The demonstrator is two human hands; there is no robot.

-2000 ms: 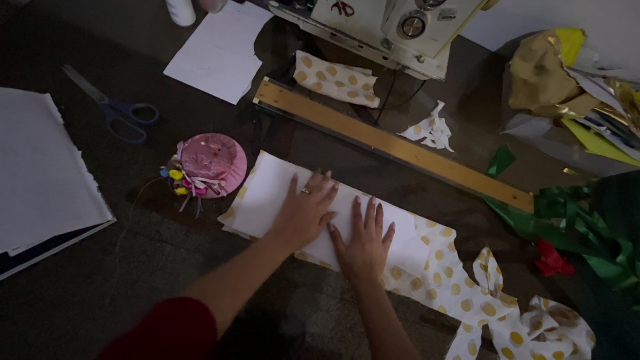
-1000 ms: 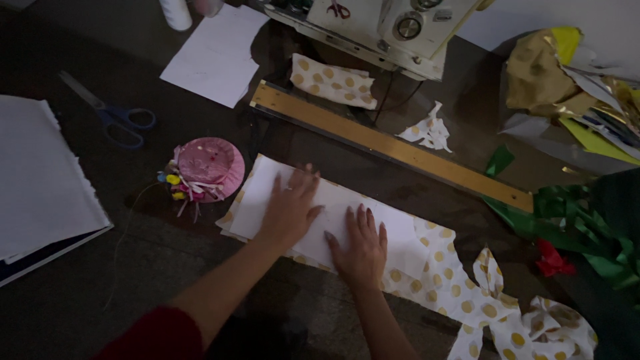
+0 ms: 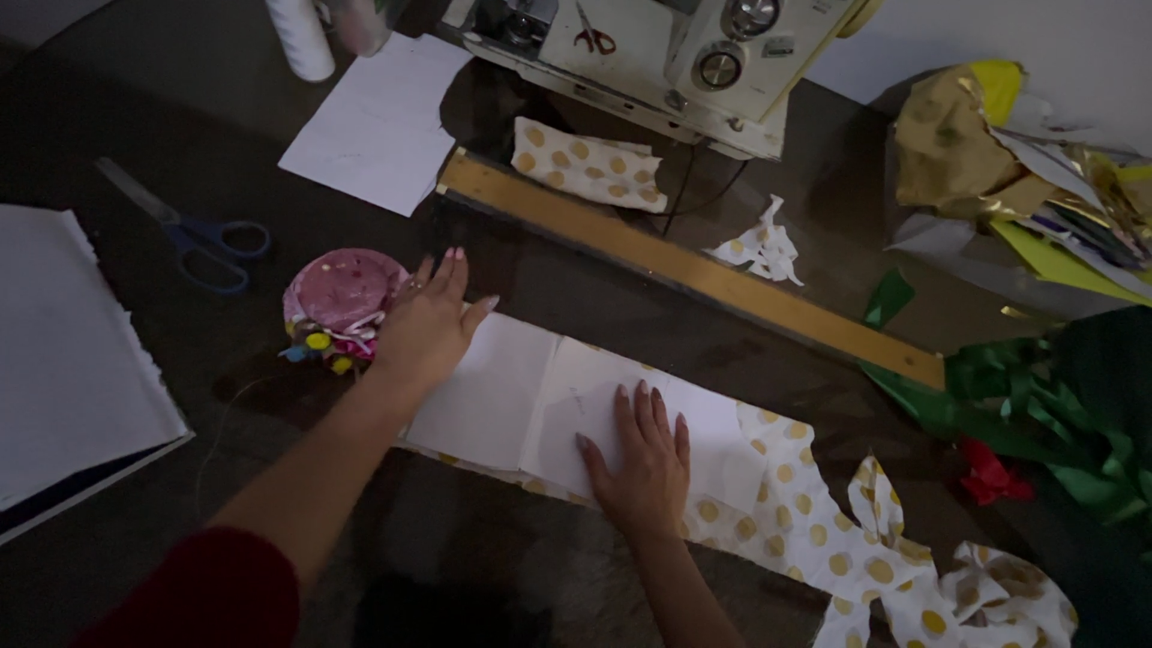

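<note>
Polka-dot fabric [image 3: 801,504], white with yellow dots, lies across the table's middle with a creased sheet of white paper [image 3: 504,387] on top. My right hand [image 3: 648,459] rests flat on the paper, fingers spread, gripping nothing. At the paper's left end is my left hand [image 3: 427,328], fingers extended and thumb apart, between the paper and a pink pincushion [image 3: 346,288]. Pins with coloured heads and ribbons cluster at the pincushion's lower edge, which the hand partly overlaps. Scissors with blue handles [image 3: 202,243] lie to the left.
A long wooden ruler [image 3: 693,270] lies diagonally beyond the fabric. Behind it are a folded dotted piece [image 3: 589,162], fabric scraps [image 3: 765,243] and a sewing machine [image 3: 621,72]. White paper [image 3: 378,121] lies upper left, a pad [image 3: 72,360] at left, and green ribbon [image 3: 1035,387] at right.
My left hand has moved left and away from me, off the paper's middle to beside the pincushion. The paper now shows a fold line. My right hand stays on the paper.
</note>
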